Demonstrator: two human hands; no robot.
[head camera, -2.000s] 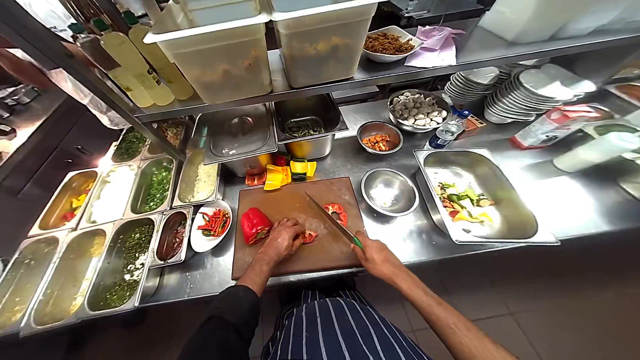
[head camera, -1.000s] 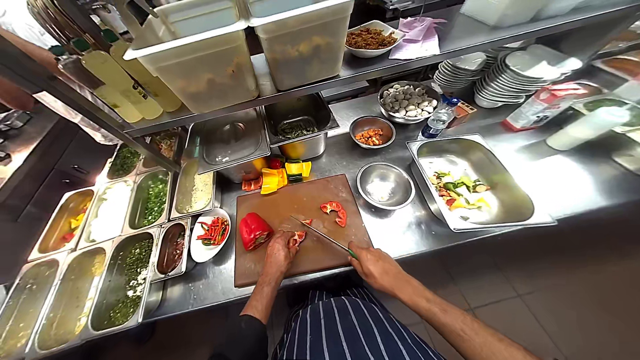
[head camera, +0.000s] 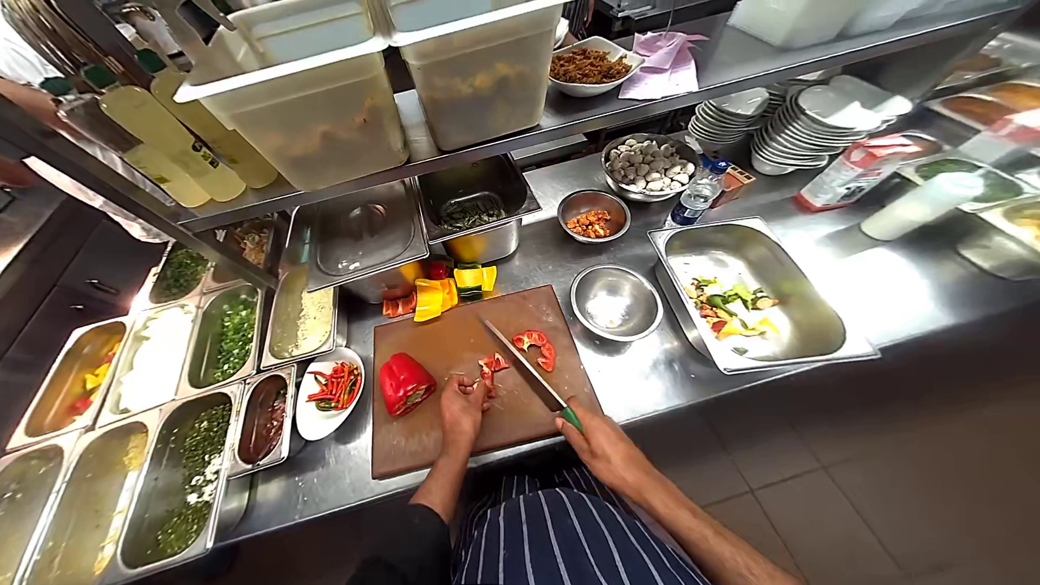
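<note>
A brown cutting board (head camera: 443, 439) lies before me on the steel counter. My right hand (head camera: 597, 443) grips the green handle of a kitchen knife (head camera: 524, 361), its blade pointing up and left over the board. Beside the blade, my left hand (head camera: 463, 406) has its fingers bent at a small piece of red bell pepper (head camera: 489, 374); whether it grips the piece is hard to tell. Left of that hand sits a large cut red bell pepper (head camera: 406, 383). A curved red pepper slice (head camera: 538, 349) lies right of the blade. Yellow pepper pieces (head camera: 435, 299) rest at the board's back edge.
An empty steel bowl (head camera: 617, 302) and a steel pan of vegetable scraps (head camera: 780, 301) stand right of the board. A plate of red chillies (head camera: 330, 394) and several food pans (head camera: 179, 479) are to the left. A steel shelf (head camera: 504, 134) with plastic tubs crosses above the counter.
My left hand has moved left from the red pepper pieces near the blade, compared with the first frame. The knife has stayed in my right hand.
</note>
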